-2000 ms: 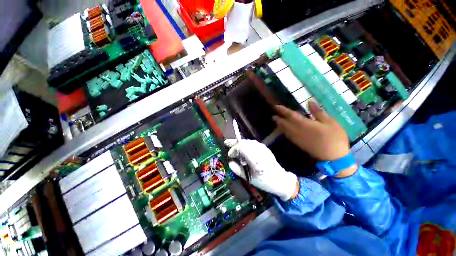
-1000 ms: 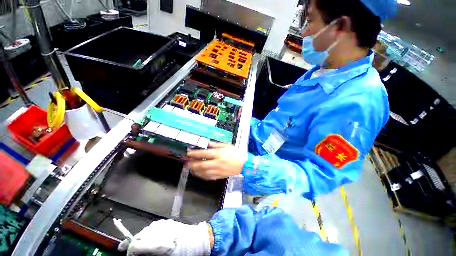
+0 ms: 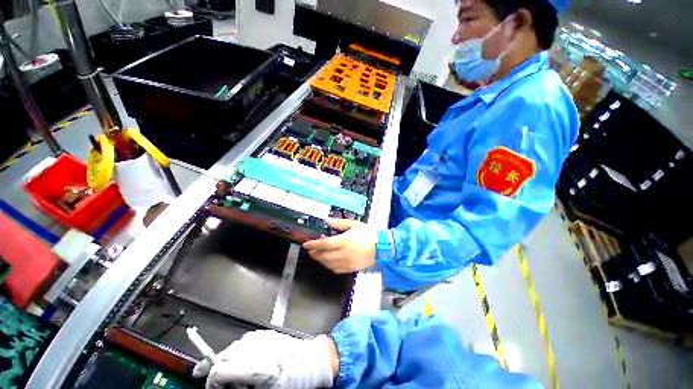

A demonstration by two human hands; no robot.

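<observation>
My right hand, in a white glove, is at the bottom edge of the view, over the near end of the conveyor. It holds a thin white stick, perhaps a marker pen, pointing up and left. Part of a green circuit board with a red-brown carrier bar shows at the lower left, cut off by the edge. Farther along, another power circuit board lies in its carrier, with a long pale teal strip across its white blocks. My left hand is not in view.
Another person in blue stands right of the line, a bare hand on the far carrier's near edge. An orange fixture lies at the far end. A black tote, red bin and yellow rings are left.
The view has swung up from the near board toward the far end of the line. The gloved hand still holds the stick. The other person's hand now touches the far carrier's edge.
</observation>
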